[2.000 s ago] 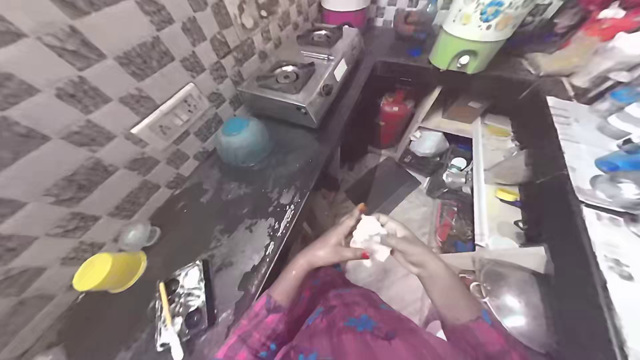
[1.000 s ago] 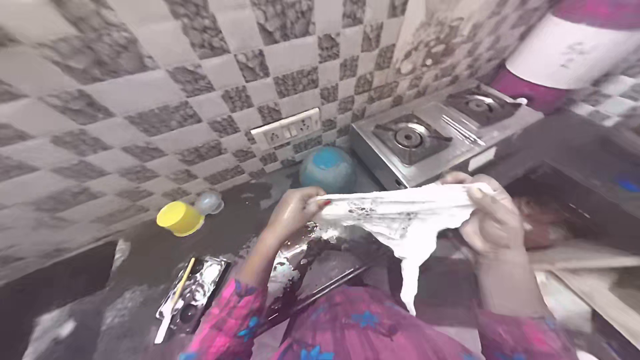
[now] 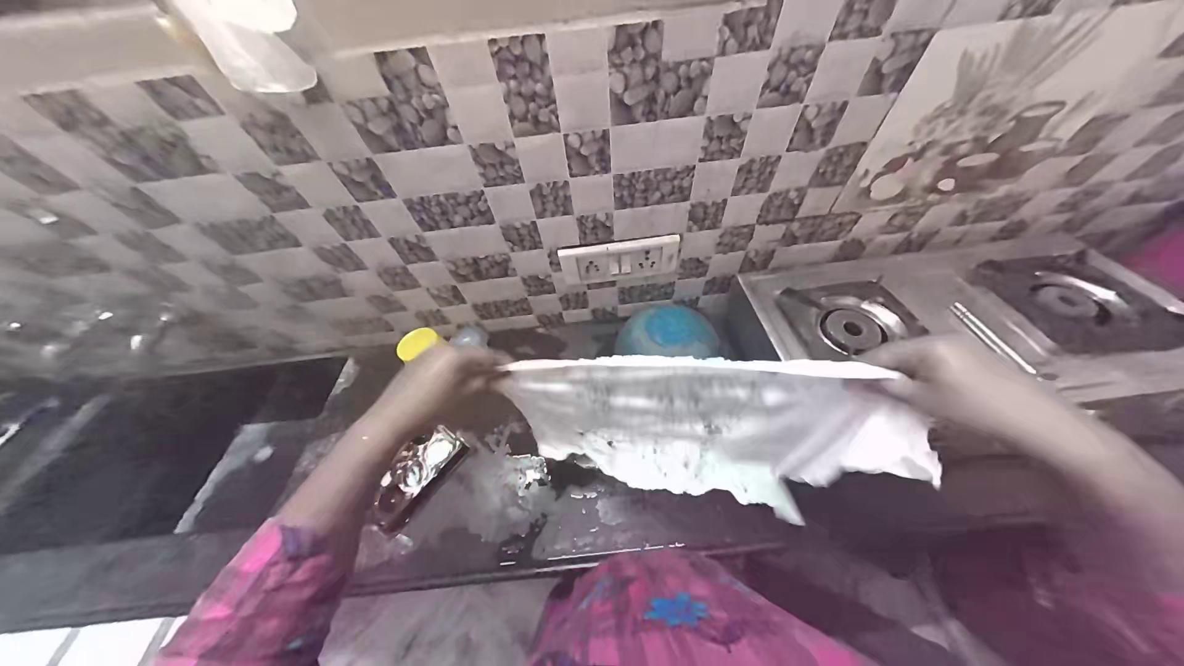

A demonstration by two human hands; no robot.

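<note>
A thin white cloth (image 3: 703, 421) with grey stains and a ragged lower edge is stretched over the dark counter. My left hand (image 3: 453, 375) grips its left upper corner, and my right hand (image 3: 934, 370) grips its right upper corner, close to the gas stove. The top edge of the cloth is taut, while the rest hangs loose. Behind the cloth is a blue bowl (image 3: 668, 333), its lower part hidden. A yellow container (image 3: 419, 343) and a small clear cup (image 3: 469, 337) stand beyond my left hand.
A steel two-burner gas stove (image 3: 943, 305) stands at the right. A shiny dark tray (image 3: 416, 476) lies under my left forearm. The dark stone counter (image 3: 573, 527) is wet in places. A white socket panel (image 3: 620, 260) is set in the tiled wall.
The cloth was bunched between my hands, then unfolded, and is now stretched wider with my hands farther apart. The view has swung from the shelves toward the tiled wall.
</note>
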